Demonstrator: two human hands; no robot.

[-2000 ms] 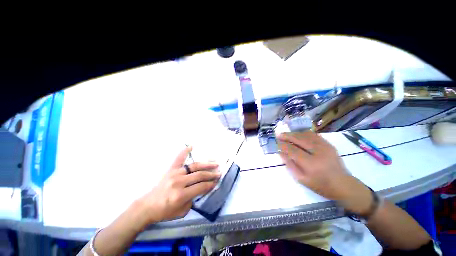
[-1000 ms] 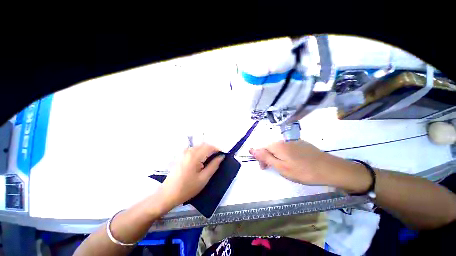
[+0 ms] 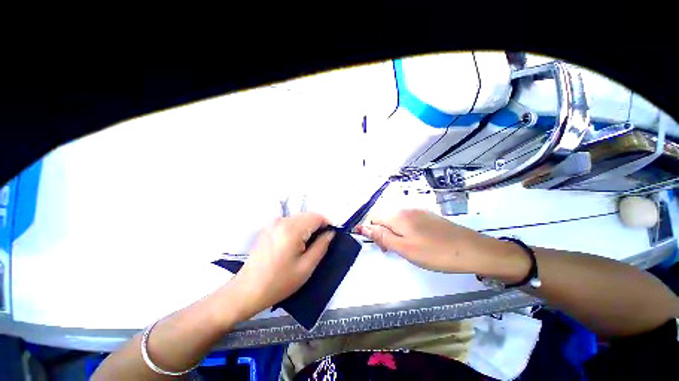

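A navy fabric piece (image 3: 323, 281) hangs down in front of my left hand towards the table's front edge. A narrow dark strip of it runs up to the needle area (image 3: 406, 177) of the sewing machine (image 3: 439, 93). My left hand (image 3: 287, 249) is closed on the navy fabric, and a dark pointed end shows to its left. My right hand (image 3: 406, 237) has its fingertips pinched at the narrow part, just right of the left hand. Whether white cloth lies under the hands is hard to tell.
A grey block (image 3: 452, 202) stands right of the needle. A glossy curved guard (image 3: 569, 123) and a strapped gold-brown object (image 3: 622, 160) are at the right, with a pale rounded object (image 3: 639, 212) beyond. A marked strip (image 3: 372, 318) follows the front edge.
The right hand has left the needle area and come beside the left hand. The navy fabric now shows widely, its narrow part stretched to the needle. The camera view has shifted.
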